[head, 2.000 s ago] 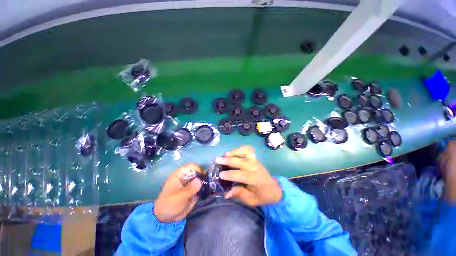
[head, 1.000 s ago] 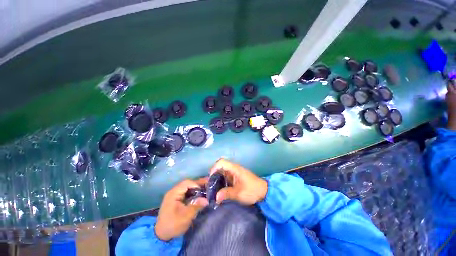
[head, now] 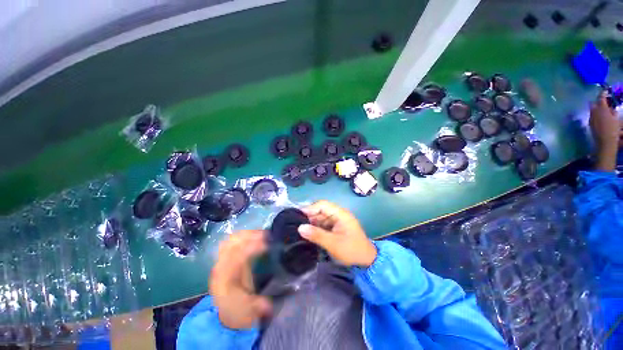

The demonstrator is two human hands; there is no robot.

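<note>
My right hand (head: 339, 234) grips a round black disc (head: 287, 224) by its edge, thumb on its face. A second dark round part (head: 299, 256) shows just below it, overlapping it; whether they are joined cannot be told. My left hand (head: 238, 279) is blurred at the left side of these parts, and whether it holds anything is unclear. Black hubbed discs (head: 305, 151) lie in a cluster on the green bench beyond my hands. A yellow-white square (head: 346, 167) and a white square (head: 364, 182) lie on or beside discs there.
Film-wrapped discs (head: 187, 175) lie left of centre, with a clear blister tray (head: 61, 253) far left. More discs (head: 489, 126) lie right, beyond a white post (head: 425, 58). A pocketed tray (head: 540, 266) sits below the bench edge. Another person's hand (head: 604, 126) is far right.
My hands were together around dark parts. Now the disc's round face shows in my right hand, and my left hand is blurred beside it. The view has shifted slightly.
</note>
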